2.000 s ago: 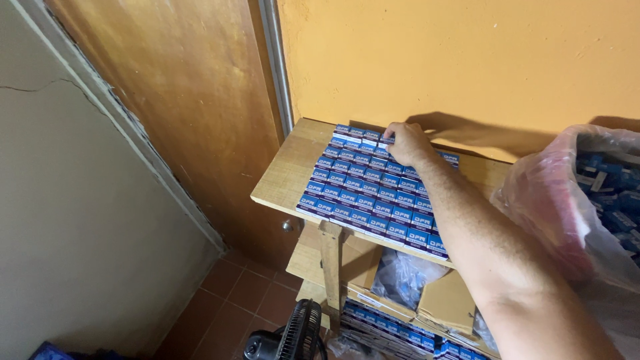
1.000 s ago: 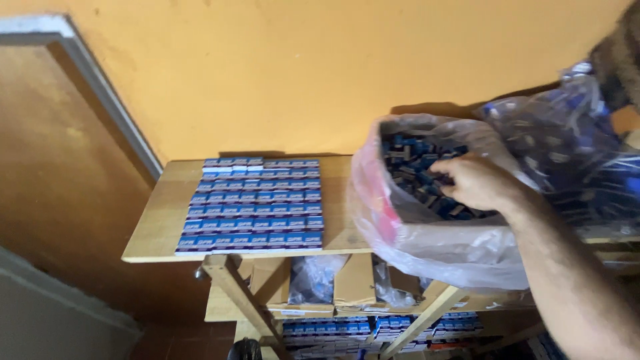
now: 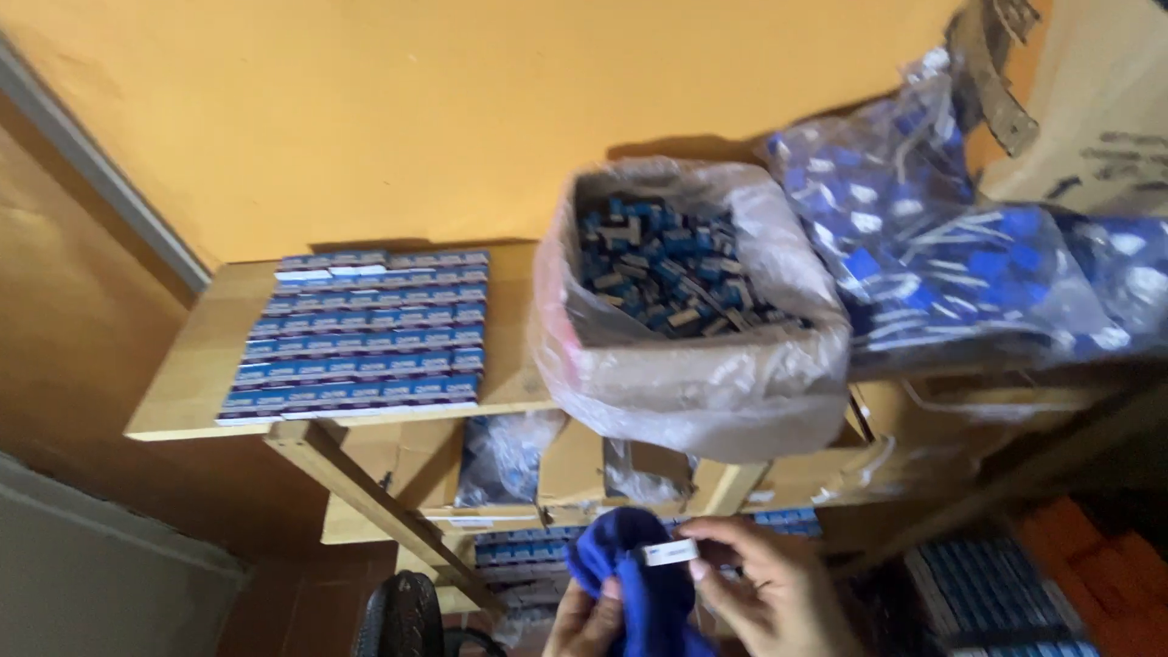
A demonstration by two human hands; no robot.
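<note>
My right hand [image 3: 766, 579] pinches a small white-sided box [image 3: 671, 552] between thumb and fingers at the lower middle of the head view. Beside it, my left hand [image 3: 589, 616] grips a blue cloth [image 3: 639, 575], and the box lies against this cloth. Above both hands, a box lined with a clear plastic bag [image 3: 703, 374] stands on the wooden shelf and holds a loose heap of small blue and white boxes [image 3: 666, 265]. Left of it, small blue boxes [image 3: 365, 342] are laid out in close, even rows on the shelf top.
Clear bags of blue and white items [image 3: 958, 274] lie at the right. Cardboard boxes [image 3: 570, 465] fill the lower shelf, with stacked small boxes beneath. A black fan [image 3: 401, 616] stands at the lower left. Bare wood of the shelf [image 3: 192, 365] shows left of the rows.
My right hand has left the bag-lined box and come down with a small box in it. My left hand and the blue cloth have come into view. The view has shifted right.
</note>
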